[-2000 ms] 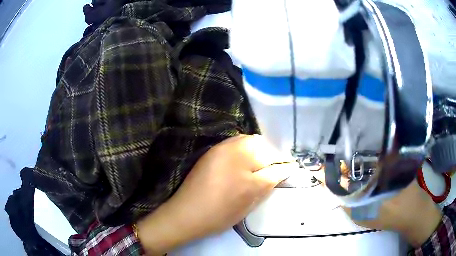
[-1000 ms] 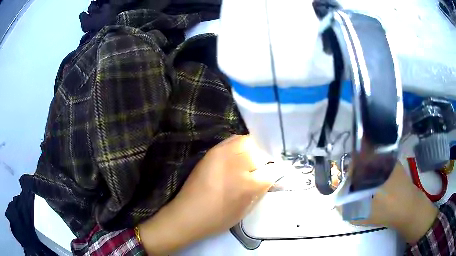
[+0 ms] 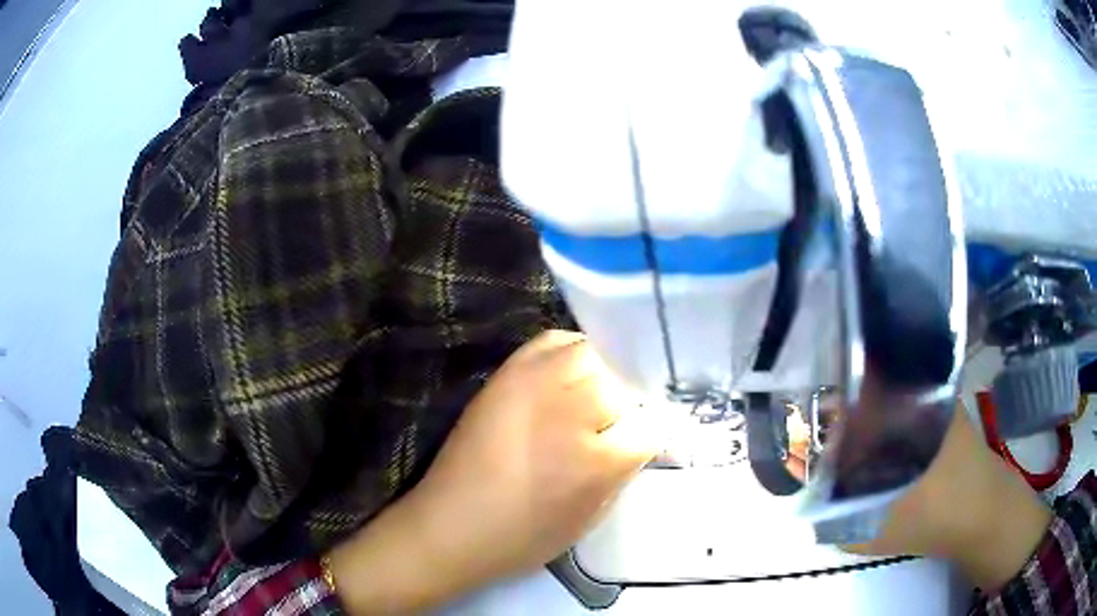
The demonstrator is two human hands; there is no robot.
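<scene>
The dark plaid garment [image 3: 289, 265] lies heaped left of the white sewing machine head [image 3: 602, 144]. My left hand [image 3: 505, 469] rests against the garment's right edge, its fingertips at the presser foot area [image 3: 716, 415]. Glare hides what they hold. My right hand [image 3: 962, 493] is at the right of the foot, largely hidden behind the chrome guard [image 3: 902, 241]; one fingertip shows through the gap. Its grip is hidden. A dark thread runs down the head. The pale machine bed [image 3: 710, 517] shows below the hands.
Red-handled scissors [image 3: 1030, 465] lie at the right, partly under the grey ribbed dial [image 3: 1037, 388]. A grey translucent block [image 3: 848, 520] sits low beside my right hand. Black cloth [image 3: 361, 22] lies behind the plaid, and more black cloth [image 3: 51, 529] hangs at the lower left.
The machine head and guard appear further left and slightly lower in the view. Both hands stay by the foot, and the plaid heap keeps nearly the same shape. More of the ribbed dial shows.
</scene>
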